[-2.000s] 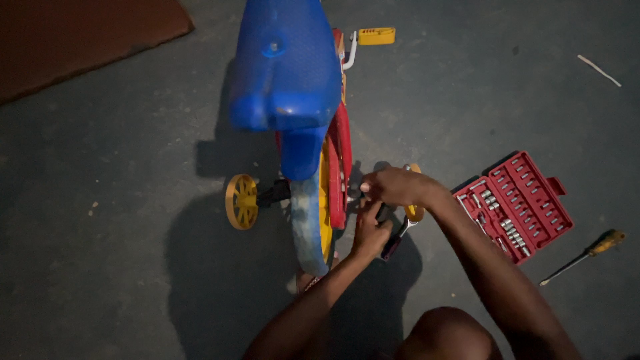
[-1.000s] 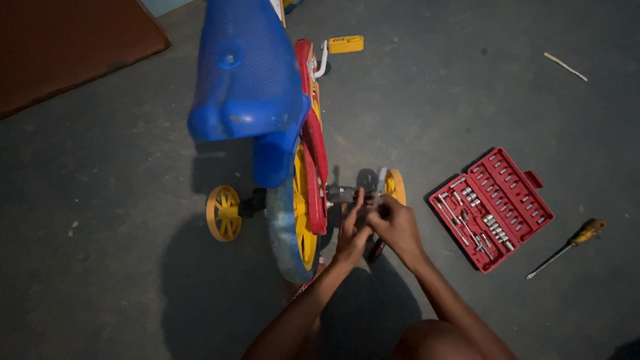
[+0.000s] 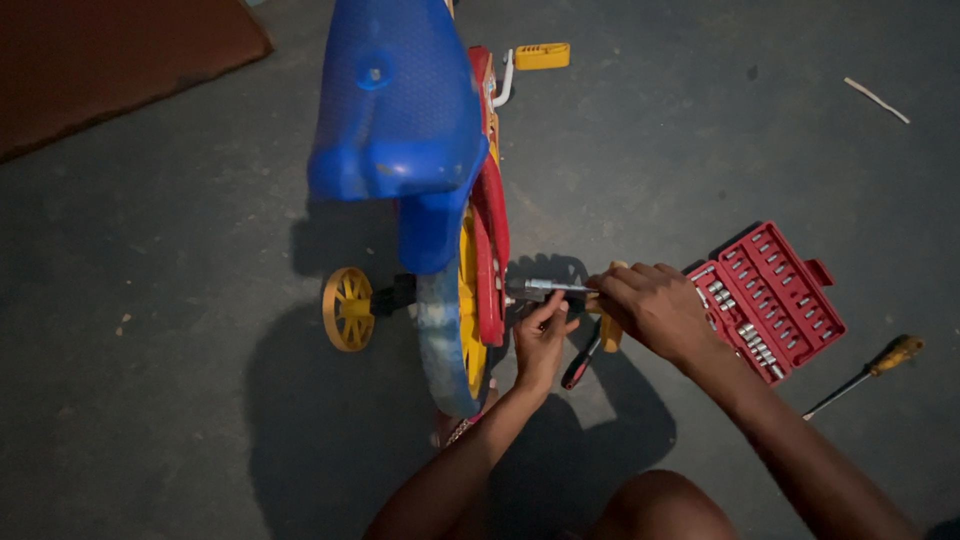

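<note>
A child's bicycle with a blue plastic seat [image 3: 397, 112] and red chain guard [image 3: 491, 247] stands upright, its rear wheel [image 3: 442, 345] toward me. A yellow training wheel [image 3: 349, 309] sits at its left. Beside the axle on the right, my right hand [image 3: 652, 307] grips a metal socket driver [image 3: 551, 285], whose socket end points at the wheel hub. Just below that shaft is my left hand [image 3: 541, 341], fingers apart near the bracket; whether it touches anything is unclear. The right training wheel [image 3: 611, 334] is partly hidden behind my right hand.
An open red socket case [image 3: 784, 292] with bits and sockets lies at the right, partly behind my right forearm. Nearby is a yellow-handled screwdriver [image 3: 870, 375]. A black and red handle [image 3: 580, 365] lies below the right training wheel. A brown mat [image 3: 120, 60] lies upper left.
My right hand has moved away from my left hand, to the right along the tool; the two were close together a second ago. The socket driver's shaft now shows between them.
</note>
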